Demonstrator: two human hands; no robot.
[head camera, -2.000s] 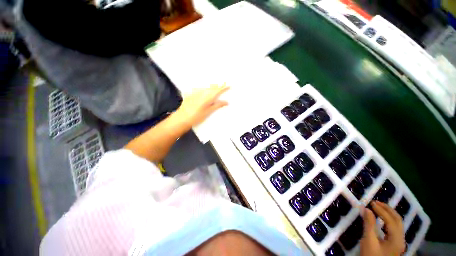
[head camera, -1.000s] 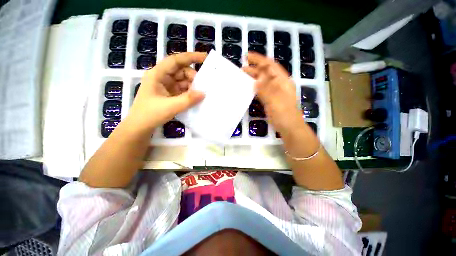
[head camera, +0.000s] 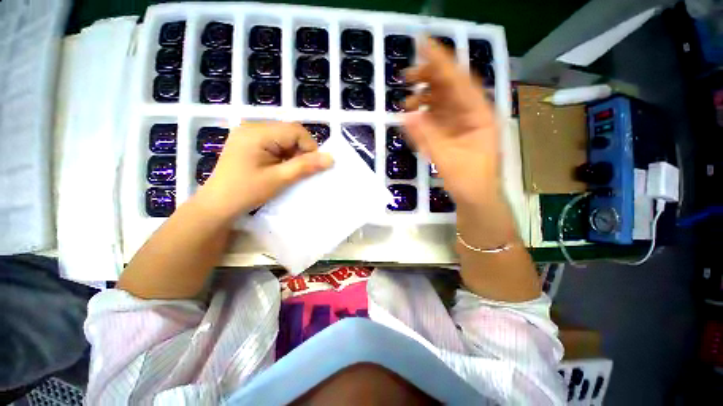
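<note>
My left hand (head camera: 258, 162) pinches a white translucent adhesive sheet (head camera: 325, 202) at its upper left corner, above the front of the tray. My right hand (head camera: 456, 119) is raised over the right part of the tray, blurred, fingers apart, off the sheet; whether something tiny is at its fingertips cannot be told. The white blister tray (head camera: 136, 158) lies below both hands. Its two rows of pockets hold black glossy watch housings (head camera: 265, 65), about three per pocket. My hands and the sheet hide part of the front row.
At the right stand a blue box (head camera: 622, 170) with knobs, gauge and clear tube, a brown cardboard piece (head camera: 547, 151) and a white syringe-like tube (head camera: 579, 95). At the left lie white sheets (head camera: 91, 151) and another white tray (head camera: 28, 135). A green surface shows behind.
My left hand has moved the sheet down towards me. My right hand has left the sheet's edge and moved up and right. Earlier, my left hand lay on white sheets beside the tray.
</note>
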